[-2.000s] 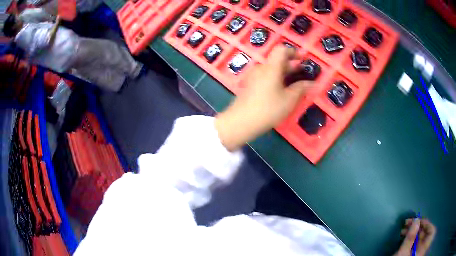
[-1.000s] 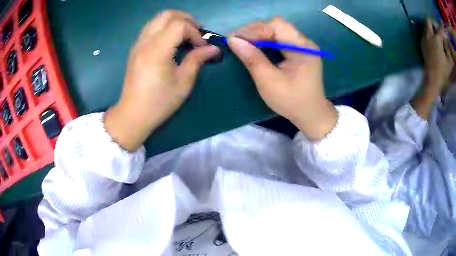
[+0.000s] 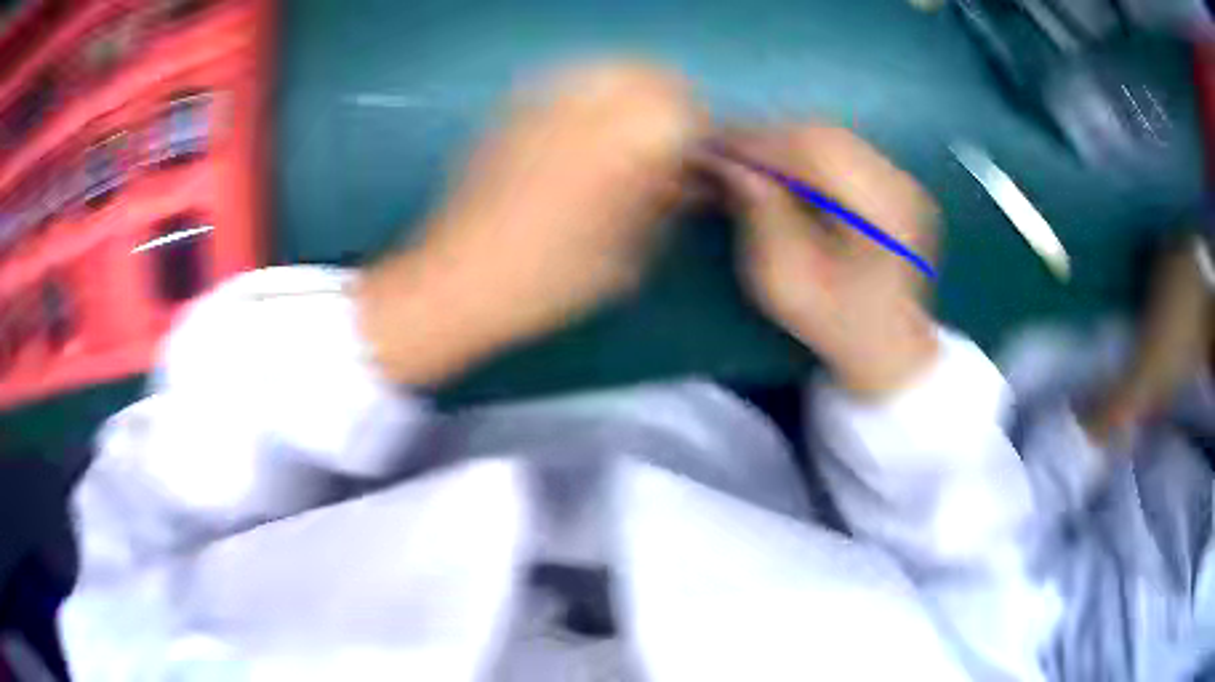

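Observation:
The frame is blurred by motion. My right hand (image 3: 846,240) holds a thin blue stick (image 3: 866,229) like a pen, its rear end pointing down to the right. My left hand (image 3: 560,200) is curled with its fingertips meeting those of my right hand over the green mat. A small dark patch shows between the fingertips; the piece itself is mostly hidden behind my left fingers and too blurred to make out.
A red tray (image 3: 240,287) with dark watch pieces (image 3: 180,260) in its pockets lies at the left. A pale scraper (image 3: 1015,211) lies on the green mat (image 3: 387,173) at the right. Another person's hand (image 3: 1173,333) and striped sleeve show at the right edge.
The view has shifted and blurred since one second ago. Both hands appear further right, and my left hand is turned so its back hides the dark piece seen before. The blue stick slopes more steeply.

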